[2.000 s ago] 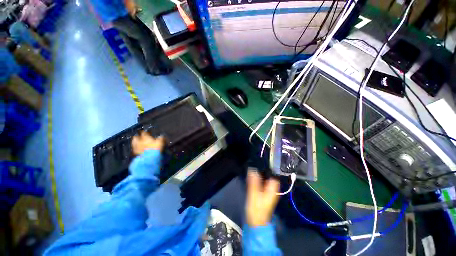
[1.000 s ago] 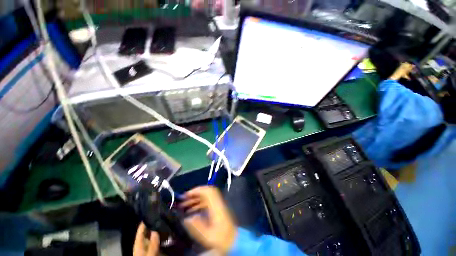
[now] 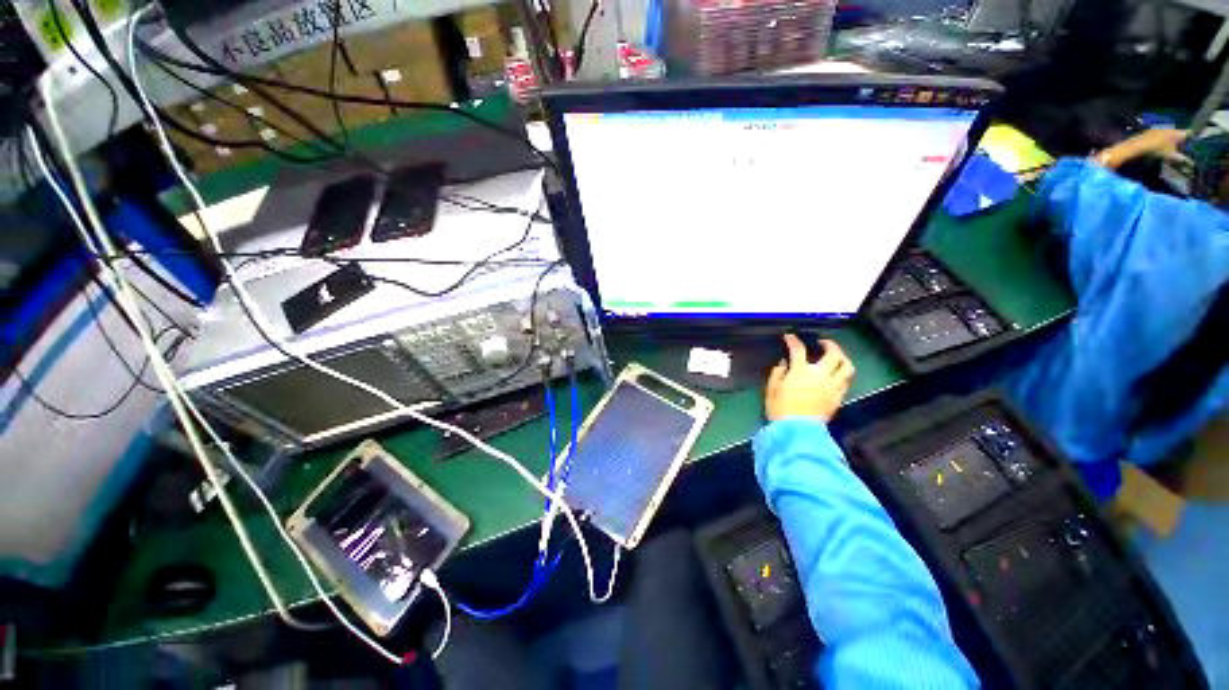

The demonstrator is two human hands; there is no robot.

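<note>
My right hand (image 3: 809,383) rests over a small black computer mouse (image 3: 813,347) below the right monitor (image 3: 768,223); the hand mostly hides the mouse. My left hand is out of the picture. A black phone (image 3: 388,528) with shiny reflections lies on the left coupler plate (image 3: 318,528), with a white cable plug (image 3: 429,578) at its lower edge. The right coupler plate (image 3: 631,452) has no phone on it. The white cable (image 3: 404,407) and blue cables (image 3: 550,519) cross its left side. The monitor shows a mostly white screen with a green bar.
The silver-grey tester (image 3: 445,330) stands at the left, with two black slabs (image 3: 408,202) and a small black box (image 3: 328,297) on top. Black component trays (image 3: 991,519) lie at the lower right, partly behind my sleeve. A person in a blue smock (image 3: 1146,270) is at the right.
The view has shifted. A second ago both hands were together in front of me at a dark object; my right hand is now at the mouse, and my left hand has left the picture.
</note>
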